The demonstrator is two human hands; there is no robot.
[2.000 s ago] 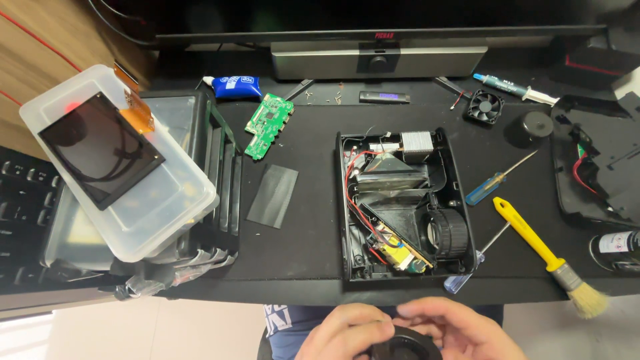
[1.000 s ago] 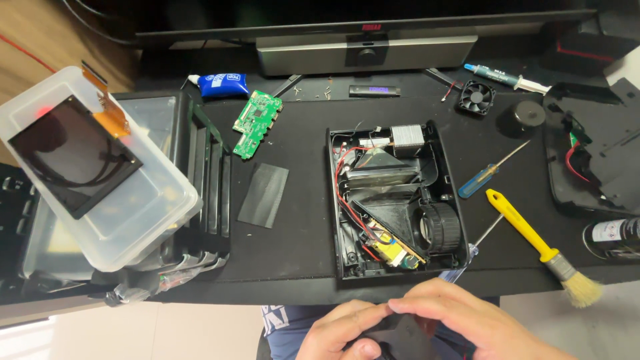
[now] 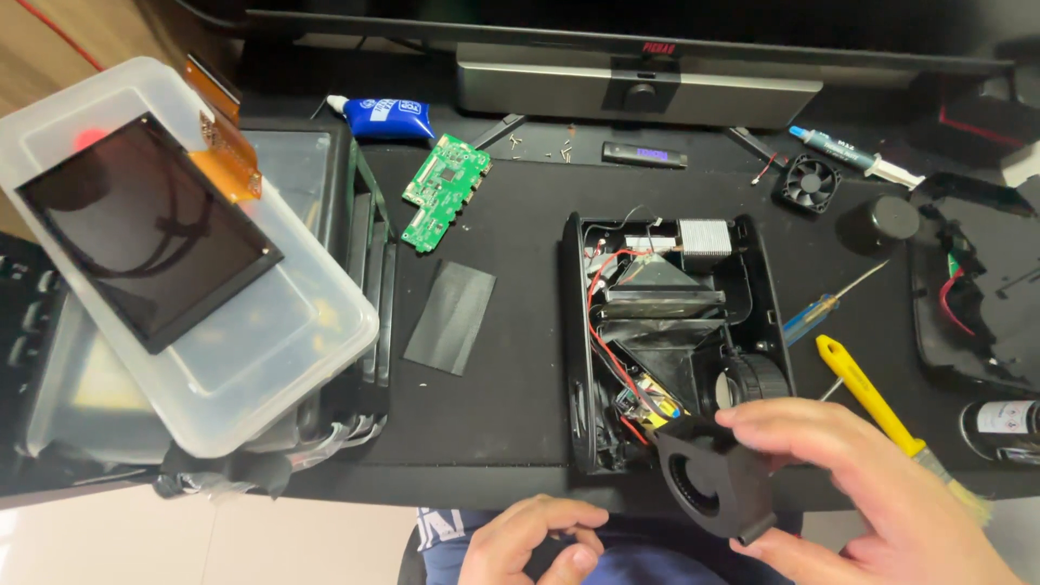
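Observation:
A black blower fan [image 3: 723, 479] is pinched at its right side between the thumb and fingers of my right hand [image 3: 845, 487], over the near edge of an opened projector housing [image 3: 577, 349]. My left hand [image 3: 536, 540] is beside it to the left, over my lap, fingers curled and apart, holding nothing. Inside the housing are a metal heatsink [image 3: 705, 238], red and black wires, a ribbed black lens [image 3: 756, 380] and a partly covered circuit board [image 3: 646, 402]. The fan hides the housing's near right corner.
Around the housing lie a green circuit board [image 3: 445, 192], a dark rectangular sheet [image 3: 451, 317], a small fan [image 3: 809, 184], a blue screwdriver [image 3: 812, 317], a yellow-handled brush [image 3: 869, 394] and loose screws [image 3: 566, 152]. An LCD panel [image 3: 150, 231] rests on a plastic box [image 3: 341, 325] at left.
The blower fan has come up from the desk's near edge to the housing in my right hand. My left hand, close to my right hand before, is now apart from it.

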